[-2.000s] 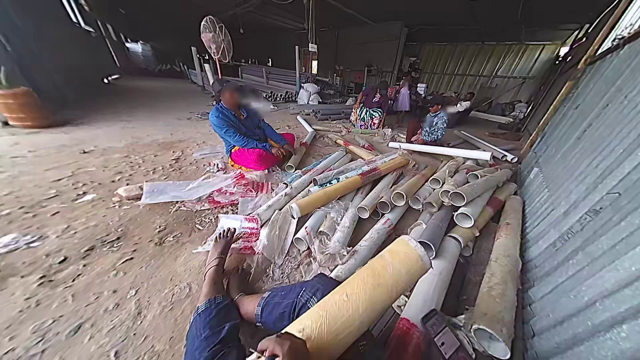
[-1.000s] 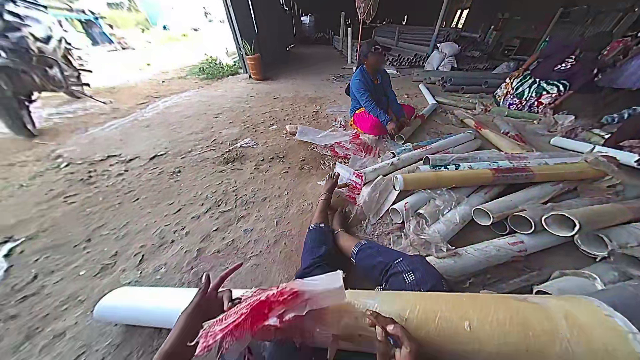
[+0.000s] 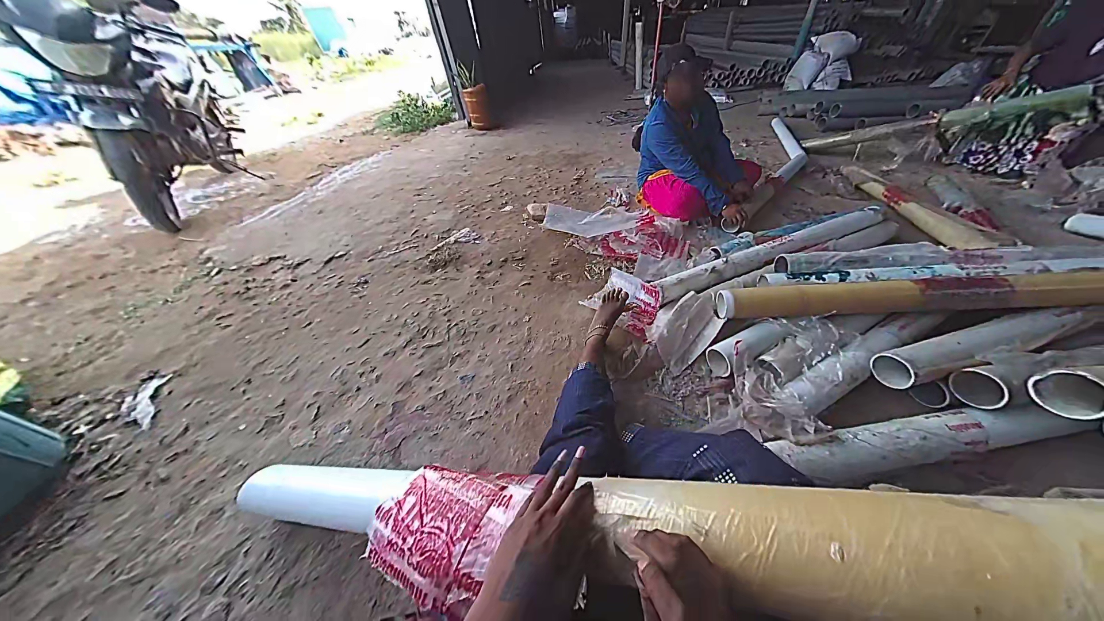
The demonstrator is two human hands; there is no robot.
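Observation:
A large pipe in yellowed plastic wrap [image 3: 828, 535] lies across my lap, its bare white end [image 3: 323, 498] pointing left. Red-printed plastic film [image 3: 448, 535] is bunched around the pipe beside that end. My left hand [image 3: 548, 535] lies on the film and wrap with its fingers spread. Just to its right, my right hand [image 3: 677, 573] is curled against the near side of the wrap; whether it holds a tool is hidden. My legs in dark blue cloth [image 3: 586, 414] extend beyond the pipe, one bare foot by a scrap of printed film [image 3: 634, 293].
Many wrapped pipes [image 3: 862, 297] lie piled at the right. A person in a blue top [image 3: 681, 147] sits beyond, hands at a pipe; another person is partly visible at the upper right. A motorcycle [image 3: 129, 103] stands upper left, a green-grey container [image 3: 26, 466] at the left edge.
The view has swung left since the earliest frame. My left hand and the printed film were raised above the pipe one second ago; now the film lies around it under that hand.

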